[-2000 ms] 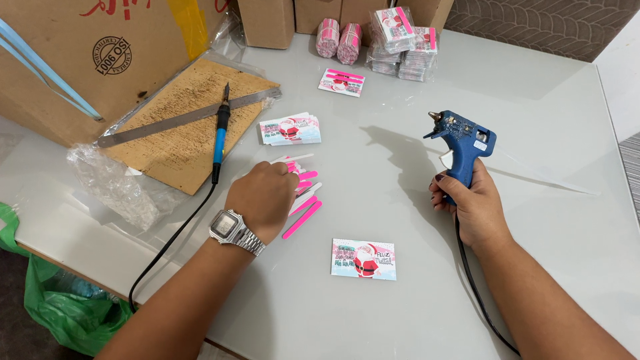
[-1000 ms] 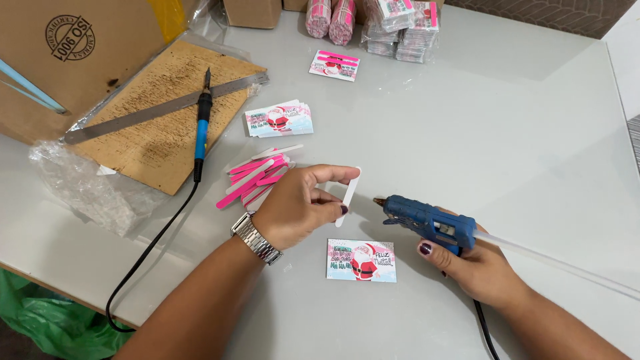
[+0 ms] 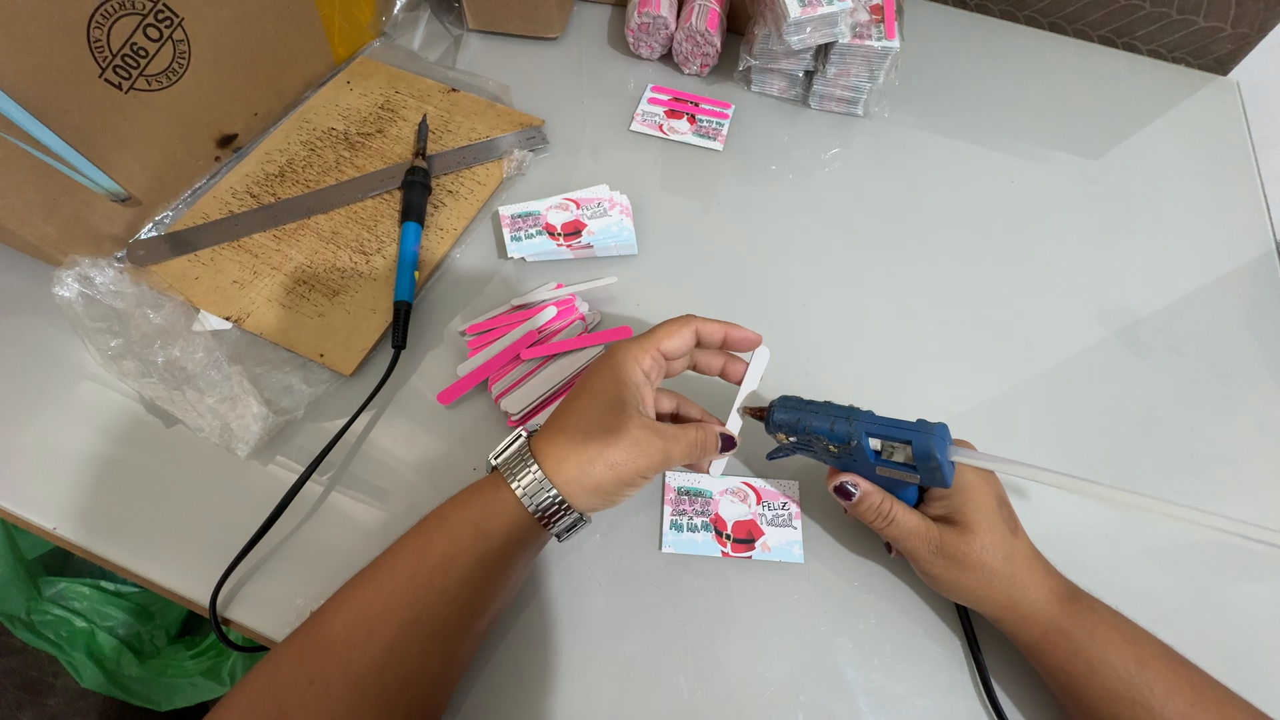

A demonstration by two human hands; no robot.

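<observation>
Between its thumb and fingers, my left hand (image 3: 640, 410) holds a small white nail file (image 3: 742, 405) nearly upright. My right hand (image 3: 940, 530) grips a blue hot glue gun (image 3: 860, 440), whose nozzle tip is at or very near the file's face; a long glue stick (image 3: 1100, 495) sticks out of its back. Just below lies a printed Santa card (image 3: 732, 518). A pile of pink and white nail files (image 3: 540, 350) lies left of my left hand. Behind it is a stack of Santa cards (image 3: 568, 225), and farther back a card with two pink files across it (image 3: 682, 117).
A soldering iron (image 3: 409, 250) and a steel ruler (image 3: 300, 200) rest on a scorched board (image 3: 300, 270) at left, beside crumpled clear plastic (image 3: 170, 350) and a cardboard box (image 3: 200, 60). Bundled files (image 3: 675, 30) and wrapped card stacks (image 3: 830, 60) stand at the back. A black cord (image 3: 290, 510) crosses the left edge.
My left hand has gone from the file pile to above the front card, now with a white file. The glue gun has turned to point left and come close to that file.
</observation>
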